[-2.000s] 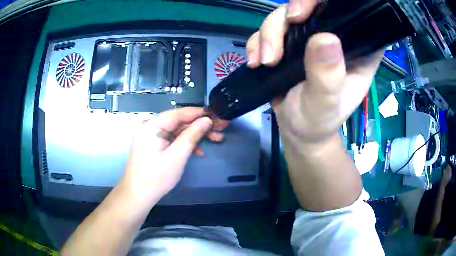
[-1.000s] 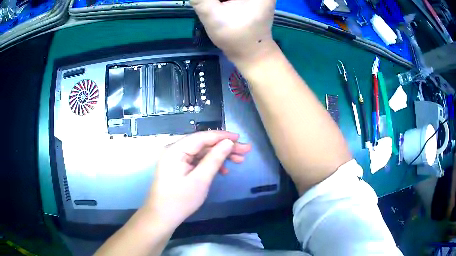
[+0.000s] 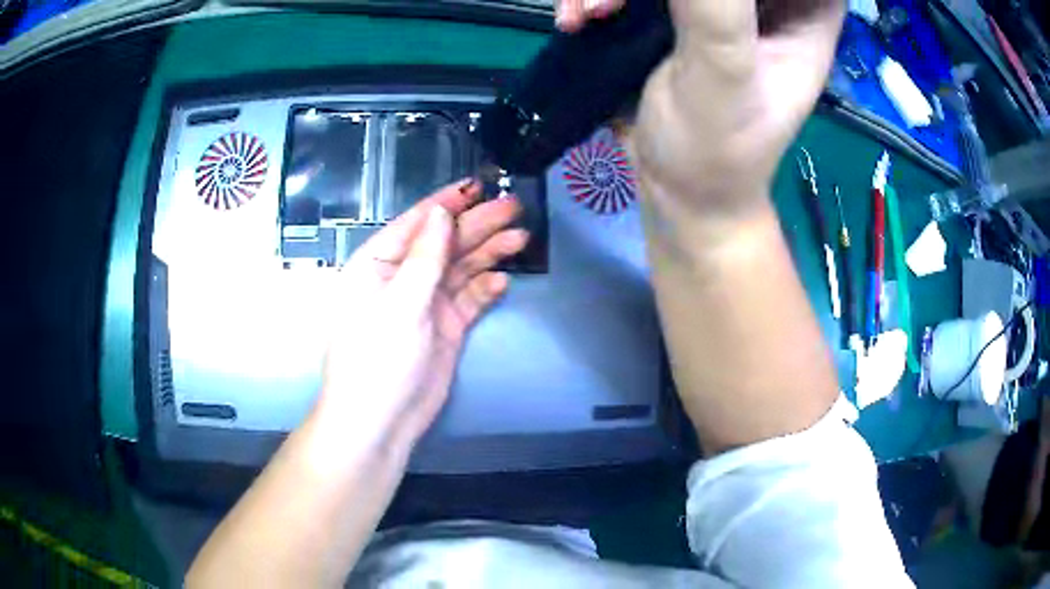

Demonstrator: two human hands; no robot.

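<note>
The laptop (image 3: 541, 345) lies upside down, its silver-grey bottom cover showing two red-and-white fan grilles and a rectangular opening with dark parts inside. My right hand (image 3: 725, 115) grips the black electric screwdriver (image 3: 576, 86), slanted down-left over the opening's right part. Its tip is near the fingertips of my left hand (image 3: 426, 259). The left hand is over the opening's lower edge, thumb and forefinger close together; a tiny dark thing shows at the fingertips, perhaps a screw. The contact at the driver tip is too small to tell.
A green mat (image 3: 230, 52) lies under the laptop, a black mat (image 3: 58, 253) at left. At right lie thin tools and pens (image 3: 879, 242), white scraps (image 3: 881, 366) and a white roll-like object (image 3: 965, 357). A blue-matted shelf (image 3: 938, 138) with parts is at upper right.
A second ago my right hand was at the top edge with no screwdriver visible; now it holds the screwdriver over the opening. My left hand has moved up to the opening. The view has shifted.
</note>
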